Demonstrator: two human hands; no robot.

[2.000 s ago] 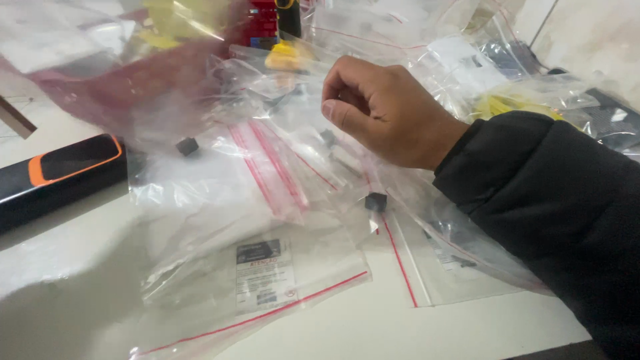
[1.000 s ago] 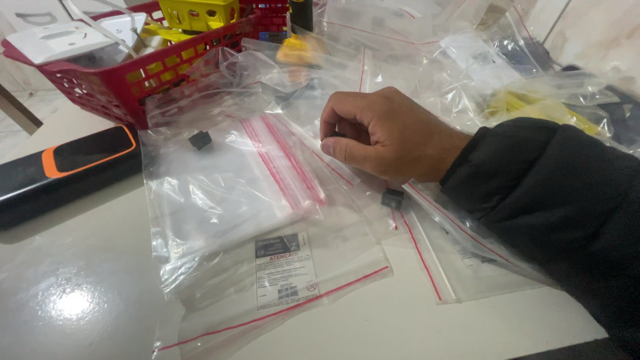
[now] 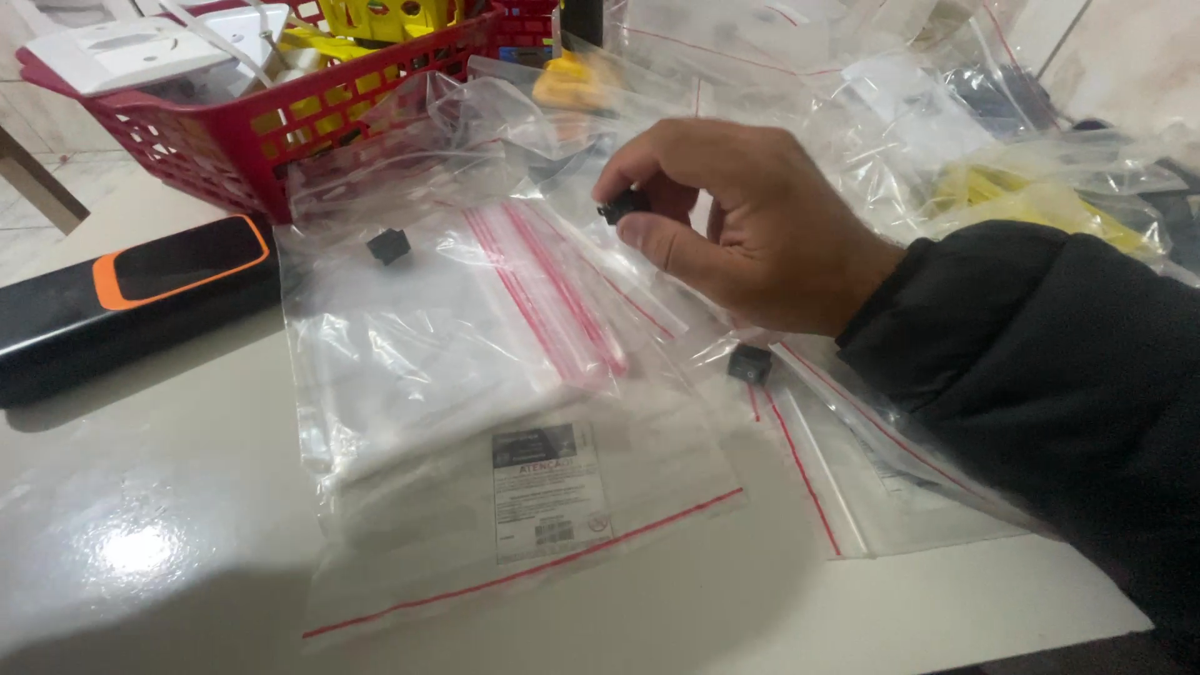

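Note:
My right hand [image 3: 741,220], in a black padded sleeve, pinches a small black part [image 3: 622,206] between thumb and forefinger, above the plastic bags. Another small black part [image 3: 389,246] rests on a stack of clear zip bags [image 3: 412,319] with red seal lines. Just below my wrist lies a black rocker switch [image 3: 750,364], by the edge of a further zip bag [image 3: 900,469]. A printed label [image 3: 551,492] shows on the clear bag nearest the front. My left hand is out of view.
A red plastic basket [image 3: 253,141] holding white plates and yellow parts stands at the back left. Left of the bags lies a black case with an orange trim [image 3: 131,309]. More clear bags, one with yellow contents [image 3: 1041,197], cover the back right. A yellow object [image 3: 574,82] sits behind my hand.
My right hand stays over the bags, and the black part between its fingertips now shows plainly. The view has shifted, with more of the red basket in sight than two seconds ago.

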